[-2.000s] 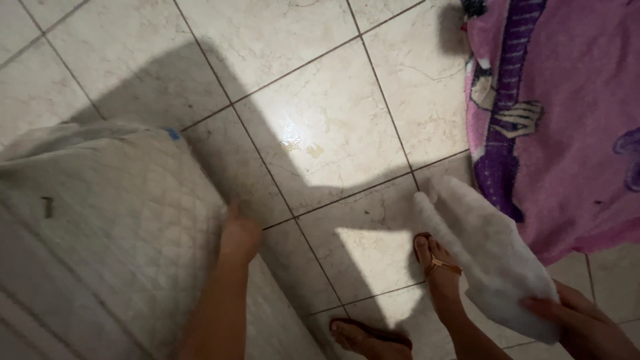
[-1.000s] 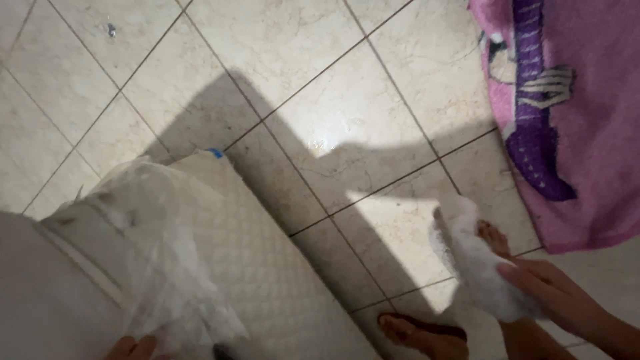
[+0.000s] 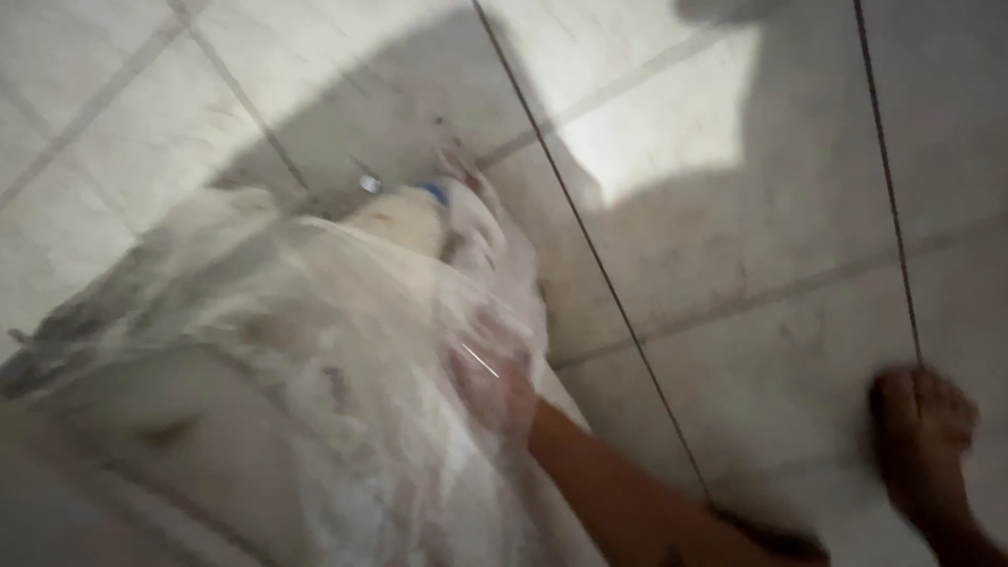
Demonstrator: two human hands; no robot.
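Note:
A pale quilted pad, probably a mattress (image 3: 402,224), has a blue mark at its corner and lies under crumpled clear plastic sheeting (image 3: 354,331) at the left. My right hand (image 3: 500,390), judged by the arm coming from the lower right, is at the pad's side edge. Plastic covers the hand, and blur hides its fingers, so its grip is unclear. A whitish, soft-looking bundle (image 3: 488,236) lies beyond it along the edge; whether the hand touches it cannot be told. My left hand is not visible.
Pale floor tiles (image 3: 748,315) with dark joints run beside the pad. A foot (image 3: 921,433) stands at the lower right, and part of dark footwear (image 3: 776,539) shows at the bottom. A small shiny bit (image 3: 369,184) is near the pad's corner. Shadows cross the floor.
My right hand has moved left from near the feet to the pad's edge. My left hand has gone out of sight. The view has shifted, and the pink towel is out of frame.

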